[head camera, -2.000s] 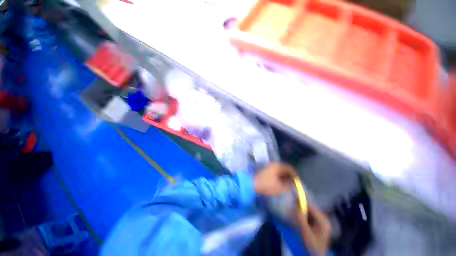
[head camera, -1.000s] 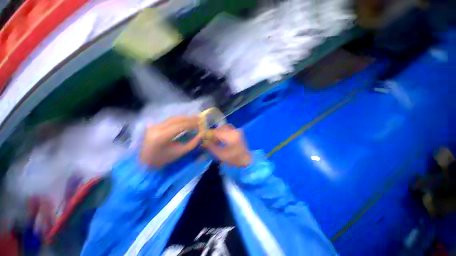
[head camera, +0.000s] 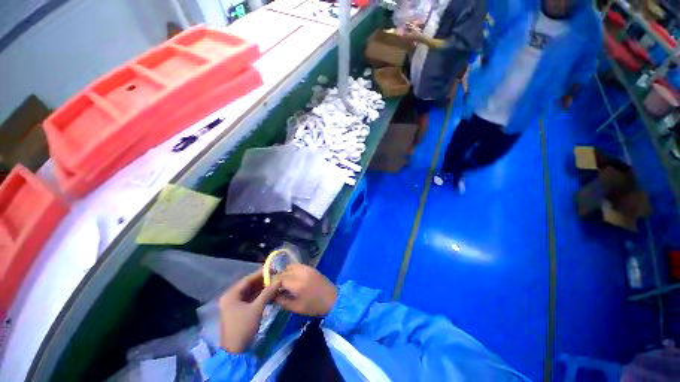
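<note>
A yellow masking tape roll (head camera: 271, 262) is held upright between my two hands, low in the middle of the view. My left hand (head camera: 242, 310) grips its lower left side with thumb and fingertips. My right hand (head camera: 306, 289) holds it from the right, fingers curled. The fingertips meet at the bottom of the ring. A clear plastic bag (head camera: 197, 272) lies just behind my left hand. Whether a strip of tape is pulled out, I cannot tell.
Orange-red divided trays (head camera: 142, 97) and dark pens (head camera: 197, 134) are on the white bench top (head camera: 97, 201). The green shelf holds white parts (head camera: 339, 127), black parts (head camera: 276, 231), bubble bags (head camera: 261, 179) and a yellow paper (head camera: 177, 216). A person in blue (head camera: 533, 67) and another in grey (head camera: 451, 52) are ahead, right.
The view has turned and steadied, now showing the bench on the left and the aisle with people on the right. Both hands still hold the tape roll, now lower in view.
</note>
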